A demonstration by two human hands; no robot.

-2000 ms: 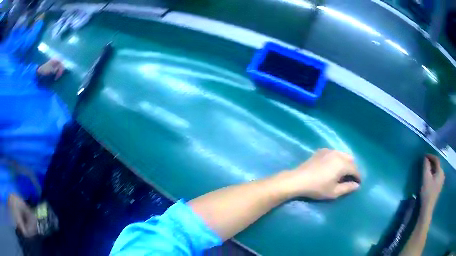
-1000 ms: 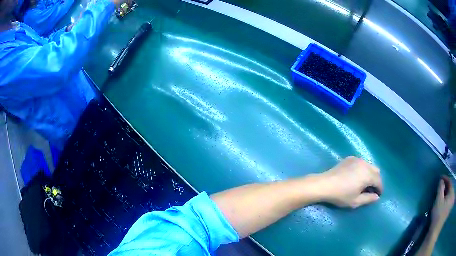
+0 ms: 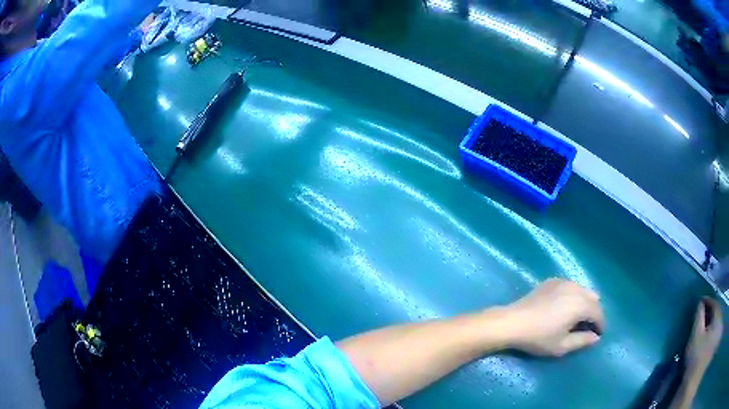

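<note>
My left hand [image 3: 559,319] is bare and loosely curled over the green bench mat [image 3: 384,272], thumb towards the fingers. A dark gap shows inside it; whether it holds something small cannot be told. My right hand [image 3: 703,339] is at the far right edge, fingers curled, partly cut off. A black tool, seemingly an electric screwdriver [image 3: 663,385], lies just left of it, cut off by the lower edge; the grip on it is unclear. A blue bin [image 3: 518,184] of tiny dark screws [image 3: 521,152] stands beyond my left hand.
A second black screwdriver [image 3: 211,113] lies at the far left of the mat. A person in a blue smock [image 3: 76,152] is at the left. A small yellow-and-dark part [image 3: 203,49] is near them. A dark speckled surface [image 3: 192,303] is at lower left. A white edge strip [image 3: 408,73] runs behind.
The camera view has shifted, so the bin and both hands sit lower in the picture than a second ago. My hands keep much the same pose. The neighbouring person's arm has moved up.
</note>
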